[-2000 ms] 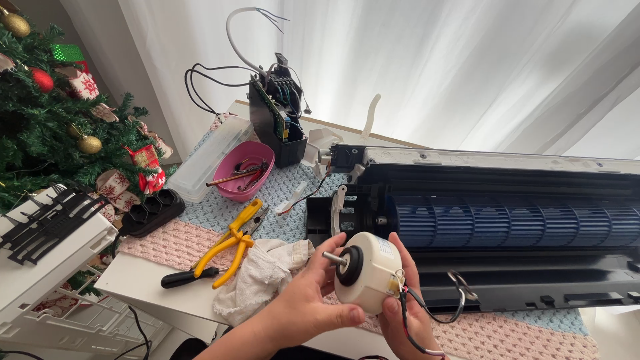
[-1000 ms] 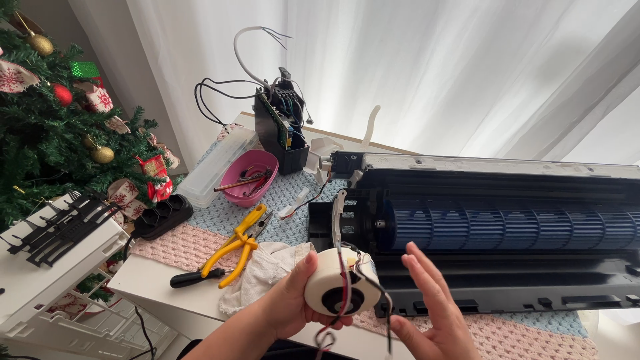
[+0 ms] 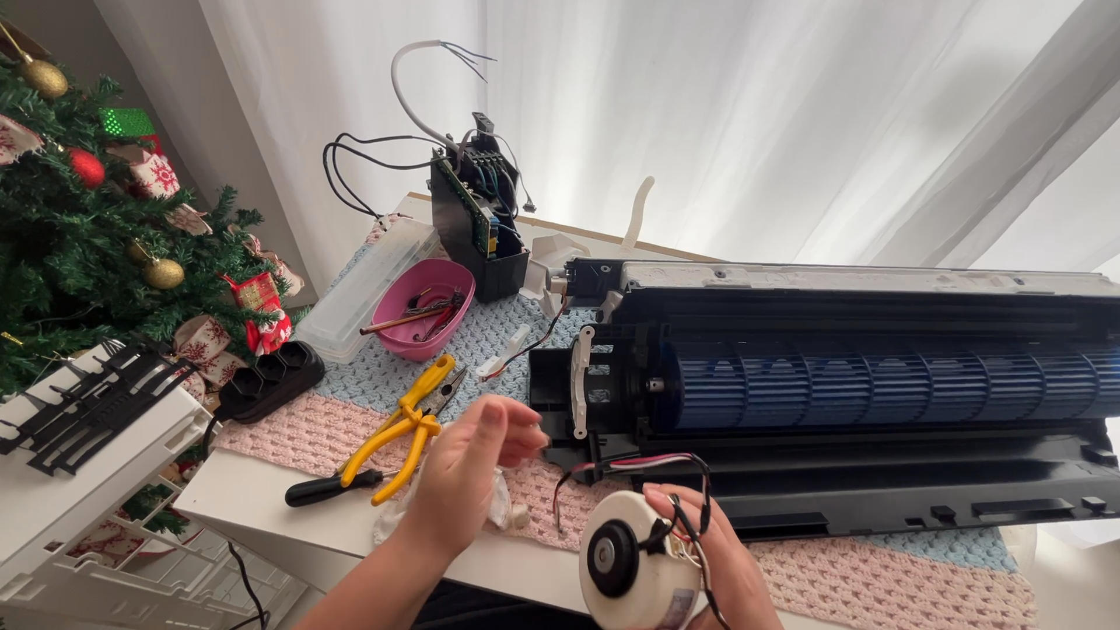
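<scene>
My right hand holds a cream fan motor at the lower middle, its black rubber end ring turned toward the camera's left. Wires run from the motor and loop above it. To the left, my left hand is raised with bent fingers and nothing in it, partly over a white cloth. Beyond the hands lies the dark air conditioner indoor unit body with its blue cross-flow fan wheel. Yellow-handled pliers rest left of my left hand.
A black-handled tool lies by the pliers. Behind are a pink bowl with small items, a clear plastic case and a black control box with wires. A black power strip and a decorated Christmas tree are at left.
The motor has passed from my left hand to my right hand and moved right and toward the camera. One second ago my left hand held it; now that hand is off it.
</scene>
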